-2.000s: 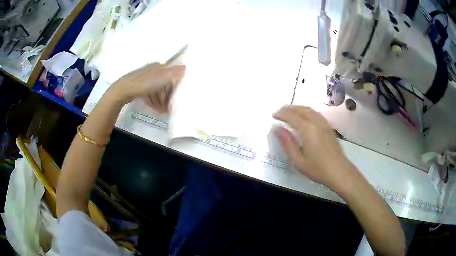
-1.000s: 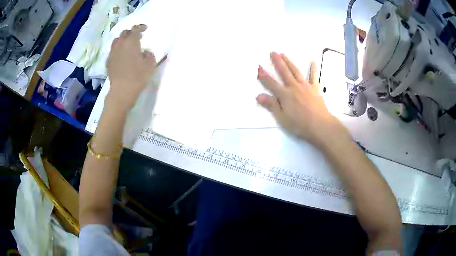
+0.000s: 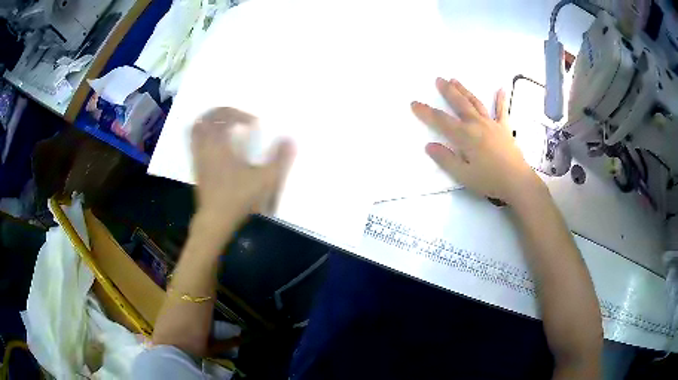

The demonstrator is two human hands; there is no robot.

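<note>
A large white cloth (image 3: pixel 342 111) lies on the white machine table, so bright that its folds and far edges are hard to see. My left hand (image 3: pixel 234 159) is blurred over the cloth's left part, fingers curved; whether it holds cloth I cannot tell. My right hand (image 3: pixel 476 137) lies flat on the cloth's right part with fingers spread, left of the needle area. The sewing machine head (image 3: pixel 606 82) stands at the right, with its presser foot (image 3: pixel 554 148) beside a round plate. The lamp (image 3: pixel 554 82) hangs left of the needle.
A printed ruler (image 3: pixel 446 256) runs along the table's front edge. Black-handled scissors (image 3: pixel 628 169) lie behind the needle area at the right. A blue bin (image 3: pixel 134 148) with crumpled cloth is at the upper left. A yellow-framed stand (image 3: pixel 104 271) with white cloth is at the lower left.
Since one second ago, my left hand has moved down toward the front edge. The cloth now covers the ruler's left part. My right hand stays spread on the cloth. The view has shifted left.
</note>
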